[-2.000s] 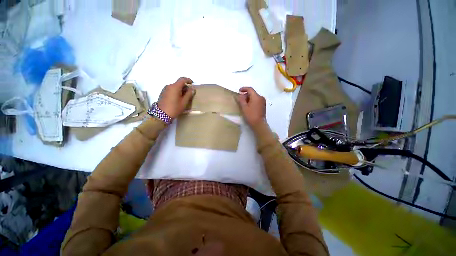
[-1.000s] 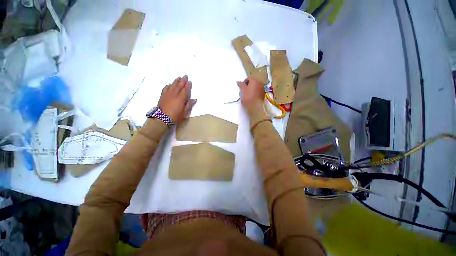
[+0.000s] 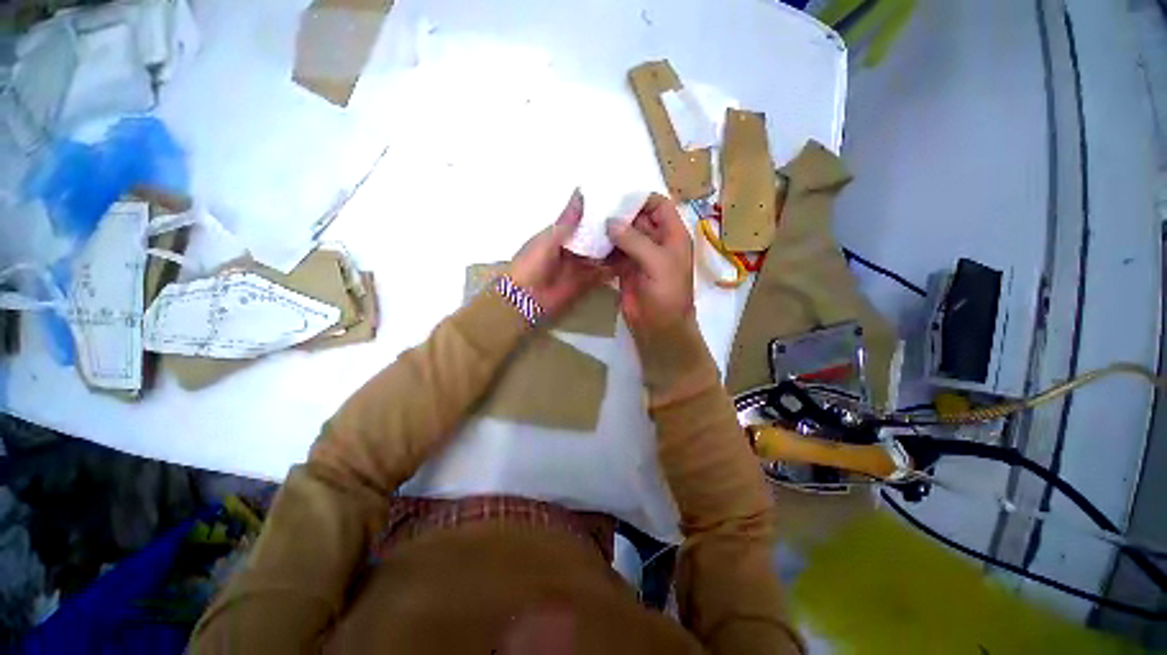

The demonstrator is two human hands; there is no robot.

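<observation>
My left hand (image 3: 548, 262) and my right hand (image 3: 657, 262) are close together above the table, both holding a small white piece (image 3: 598, 234), likely interlining, between the fingers. Its full shape is hidden by the fingers. One khaki cut piece (image 3: 550, 381) lies flat below my hands, partly under my left forearm. Another khaki cut piece (image 3: 591, 312) lies just above it, mostly covered by my hands and left wrist.
Bundles with white marked tops (image 3: 243, 314) lie at left. Tan templates (image 3: 747, 179) lie over orange-handled scissors (image 3: 719, 255) at upper right. The steam iron (image 3: 825, 450) is at right beside a metal plate (image 3: 819, 360). A khaki piece (image 3: 338, 49) lies at upper left.
Both hands have come together and now hold a white piece. The two khaki pieces lie flat, where earlier the hands were placing the upper one. My left forearm now crosses over them.
</observation>
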